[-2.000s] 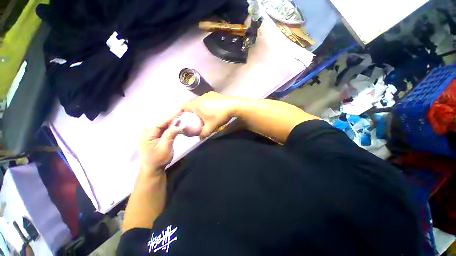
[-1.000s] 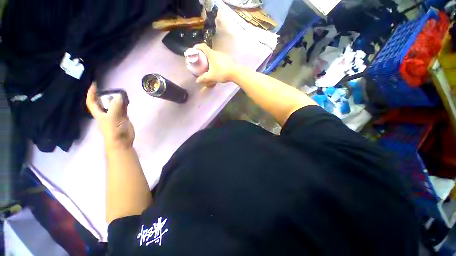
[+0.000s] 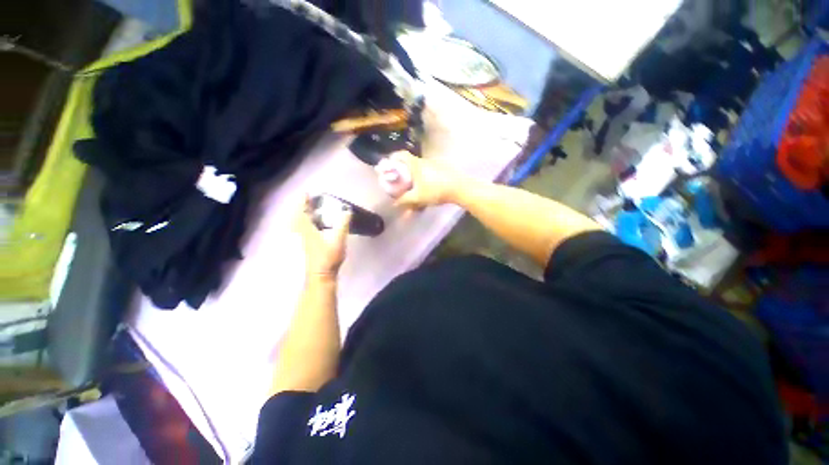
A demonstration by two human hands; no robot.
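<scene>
My left hand (image 3: 320, 243) holds the flask lid (image 3: 331, 214), dark-rimmed with a pale centre, at the mouth of the flask. The dark flask (image 3: 365, 221) lies or leans on the pale pink-lilac table cover (image 3: 273, 259); whether the lid is seated on it is blurred. My right hand (image 3: 416, 182) holds the small pale plastic bottle (image 3: 393, 176), end-on to the camera, beyond the flask and in front of the iron. The steam iron (image 3: 382, 143), dark with a tan handle, rests at the table's far right end.
A large heap of black garments (image 3: 218, 118) with white labels covers the table's far left. A grey padded shape (image 3: 80, 291) and yellow-green cloth (image 3: 41, 227) are at the left. A blue basket (image 3: 759, 127) with red material and scraps (image 3: 668, 163) are at the right.
My left hand has brought the lid from beside the black garments over to the flask's mouth. My right hand still holds the bottle near the iron. The camera view has shifted.
</scene>
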